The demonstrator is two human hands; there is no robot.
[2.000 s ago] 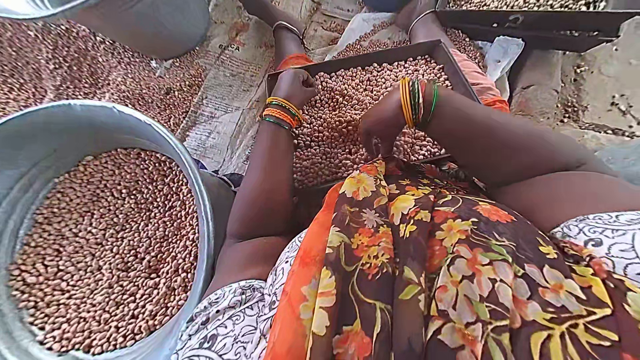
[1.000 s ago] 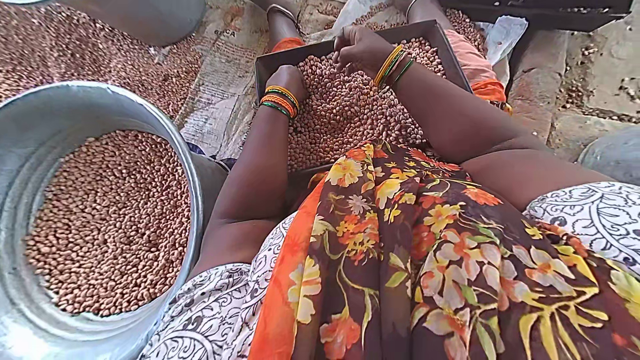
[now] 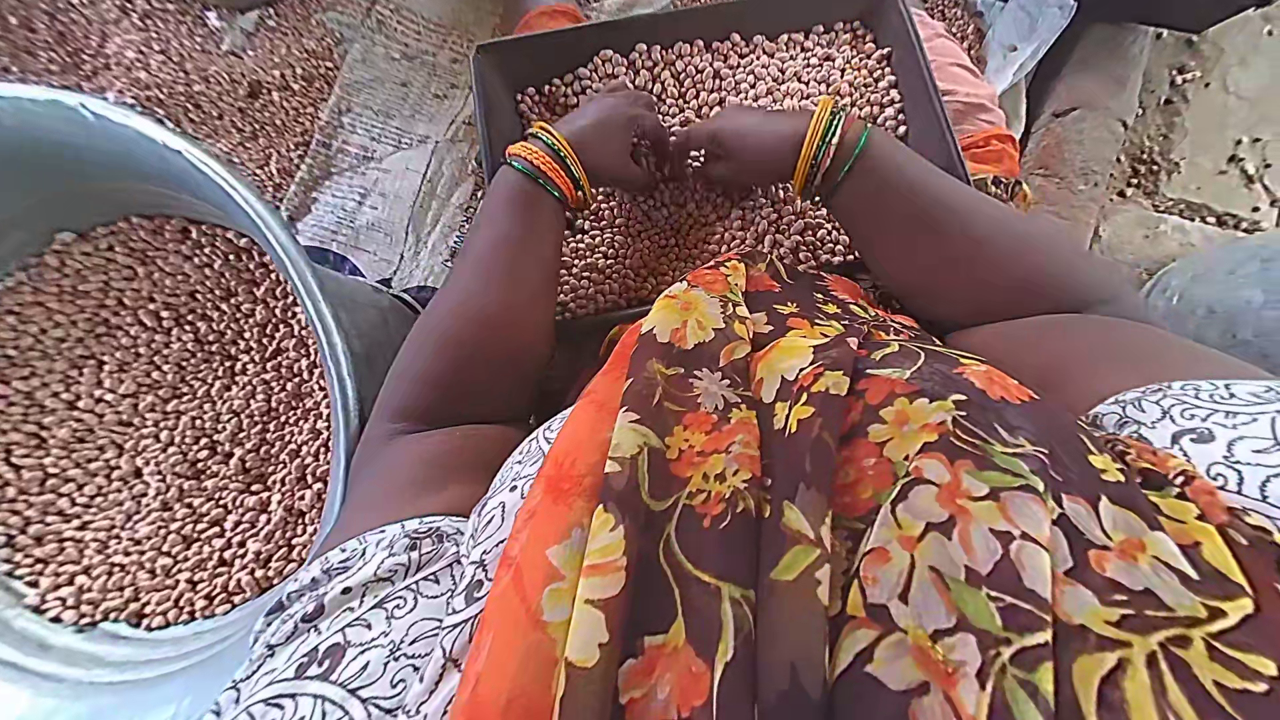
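Note:
A dark rectangular tray on my lap holds a layer of reddish-brown nuts or seeds. My left hand rests low over them, its fingers curled and partly hidden. Close beside it on the right is my right hand, also curled, with a few small pale pieces showing at its fingers. The two hands nearly meet at the tray's middle. Whether either one grips any of the nuts or seeds cannot be told. Both wrists carry orange, yellow and green bangles.
At left stands a large metal tub part full of the same nuts or seeds. More are spread over the ground at the upper left, next to a printed sack. Part of a metal vessel shows at the right edge, near stone paving.
My right hand has come down from the far edge of the tray to its middle, beside my left hand. A second ago the hands were farther apart.

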